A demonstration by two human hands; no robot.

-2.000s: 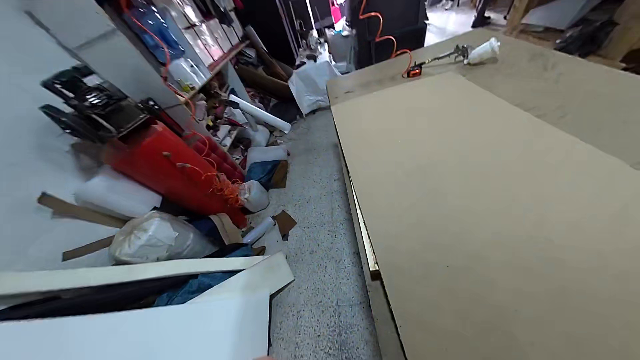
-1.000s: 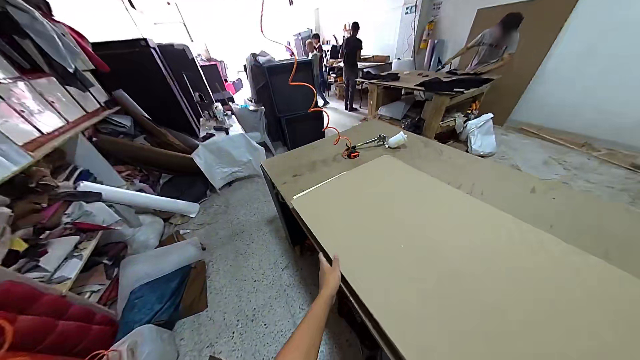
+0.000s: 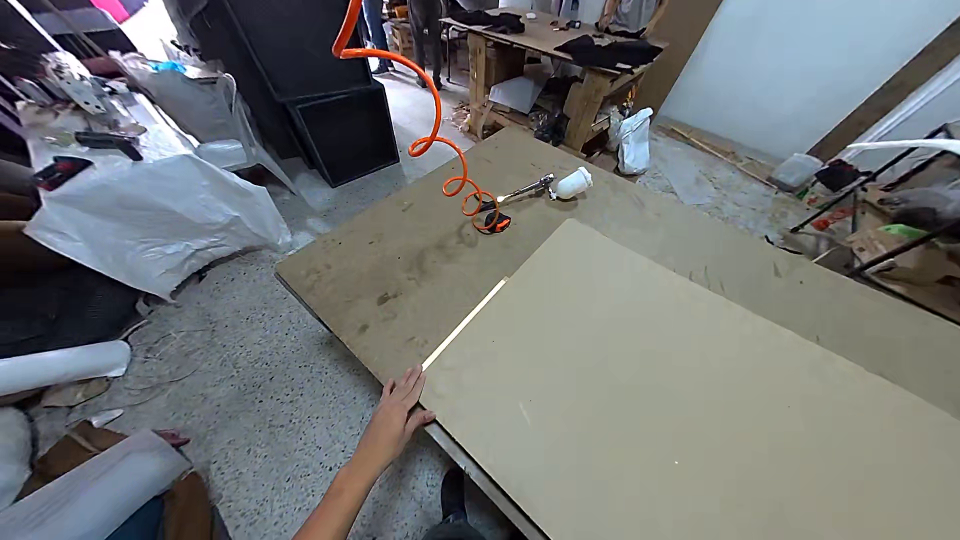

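A large flat beige board [image 3: 637, 360] lies on a bigger worktable [image 3: 382, 300]. My left hand [image 3: 401, 409] rests at the board's near left corner, fingers over the corner and thumb on the edge; whether it grips the board cannot be told. From that corner a thin pale strip [image 3: 465, 324] runs along the board's end. Beyond the board, on the tabletop, are a spray gun with a white cup [image 3: 571, 184], an orange coiled air hose [image 3: 439, 112] and a black and orange tape measure [image 3: 497, 222]. My right hand is out of view.
Rolled white material [image 3: 67, 367] and wrapped bundles lie on the floor at left, near a table draped with a white sheet [image 3: 165, 217]. Black panels [image 3: 345, 131] stand behind. A second wooden workbench [image 3: 555, 45], people's legs and a white sack [image 3: 634, 142] are farther back.
The view has swung from the cluttered left side toward the table. My left hand, on the board's long edge a second ago, is now at its near left corner.
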